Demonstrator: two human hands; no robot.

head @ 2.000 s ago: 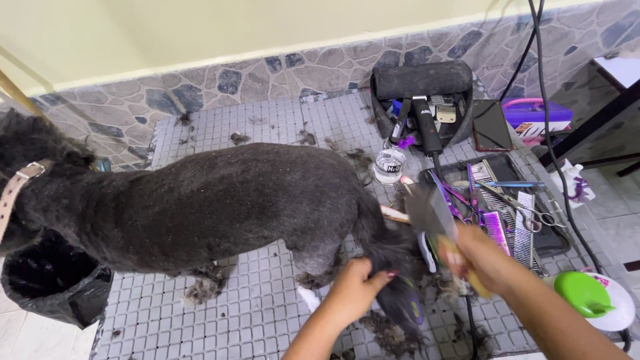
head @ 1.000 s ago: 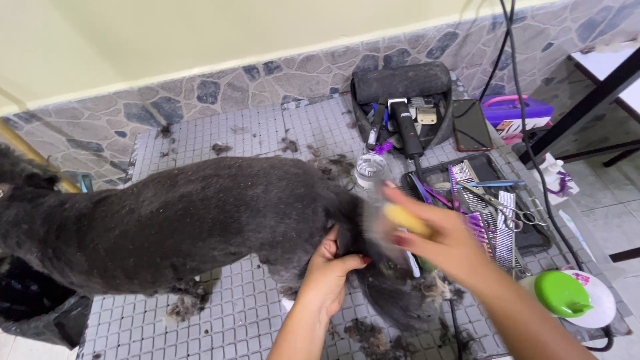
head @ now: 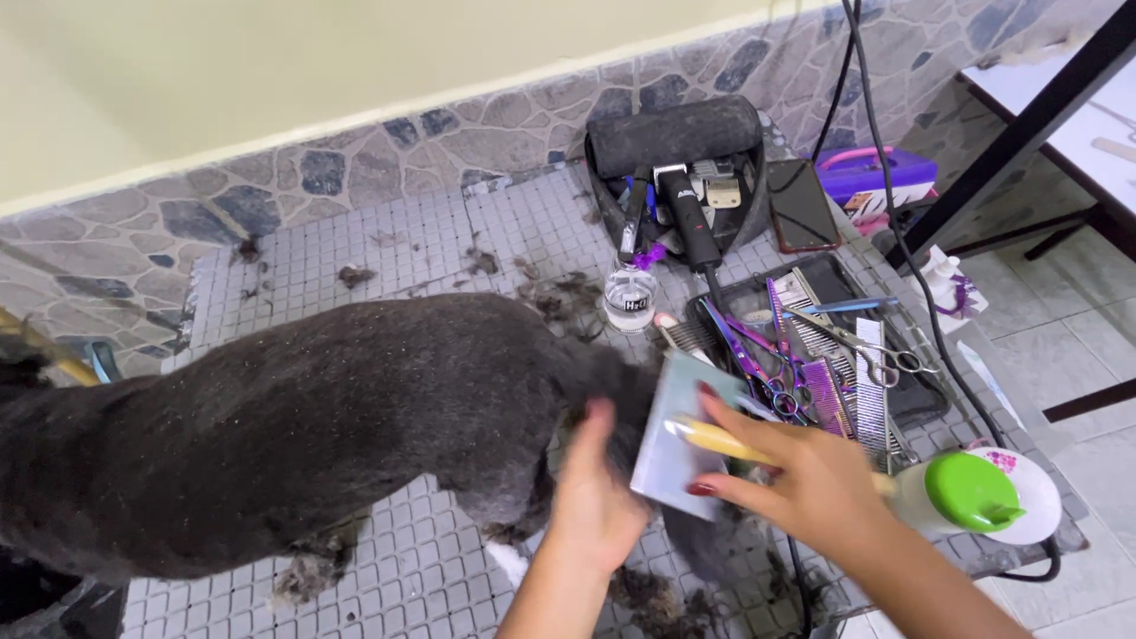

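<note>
A dark, short-clipped dog [head: 355, 408] stands on the grey grid mat of a table, its rump toward my hands. My left hand [head: 595, 497], blurred, is at the base of the long-haired tail [head: 621, 390], fingers raised; its grip is unclear. My right hand [head: 799, 479] holds the yellow handle of a slicker brush [head: 688, 435], whose pale flat back faces me over the tail. The bristles are hidden. Beside it, a black tray [head: 923, 399] holds shears [head: 737, 346], metal combs [head: 870, 382] and a purple comb [head: 827, 399].
A clear water bottle [head: 630, 297] stands before a black pouch [head: 674, 138] with a hair clipper [head: 688, 213]. A phone [head: 803, 204] lies beside it. At right are a green-capped bottle [head: 972, 493] and black cables [head: 923, 257]. Cut hair [head: 652, 599] lies on the mat.
The brush has moved from above the tail base down over the tail, its back now facing me. My left hand was lower along the tail two seconds ago. The view has shifted somewhat.
</note>
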